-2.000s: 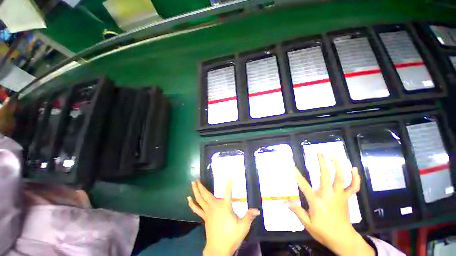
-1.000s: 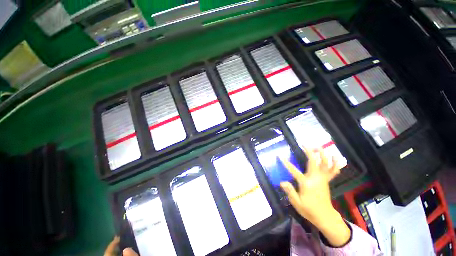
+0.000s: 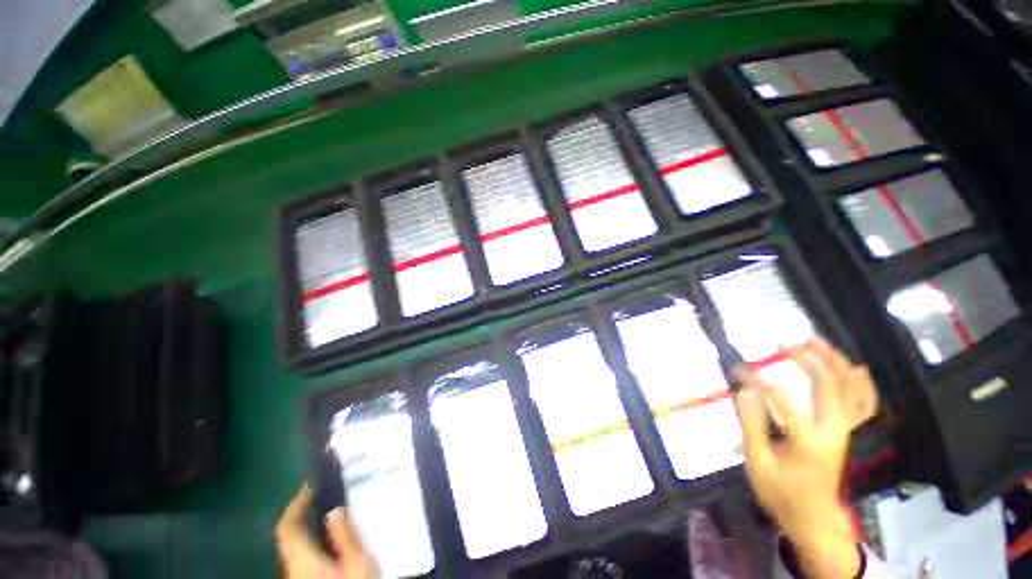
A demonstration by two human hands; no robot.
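A near black tray (image 3: 426,454) holds five lit phones. The leftmost phone (image 3: 385,486) shows white with faint lines, the second (image 3: 488,469) plain white. The third (image 3: 583,424) and fourth (image 3: 679,390) are white with an orange band. The rightmost phone (image 3: 764,305) has lines and a red band. My right hand (image 3: 801,435) lies over its lower end with fingers curled; a grip cannot be told. My left hand (image 3: 323,543), cut off by the bottom edge, is at the leftmost phone's left side; its hold is unclear.
Behind, a far tray (image 3: 373,255) holds five phones with red bands. A right tray (image 3: 956,418) holds several similar phones. Black stacked trays (image 3: 136,396) stand at left. White paper (image 3: 939,532) lies lower right. A metal rail (image 3: 453,51) edges the green bench (image 3: 226,243) at the back.
The view has shifted, so the trays appear further right. The fourth near phone went from blue to white with an orange band. My right hand moved from it to the rightmost phone.
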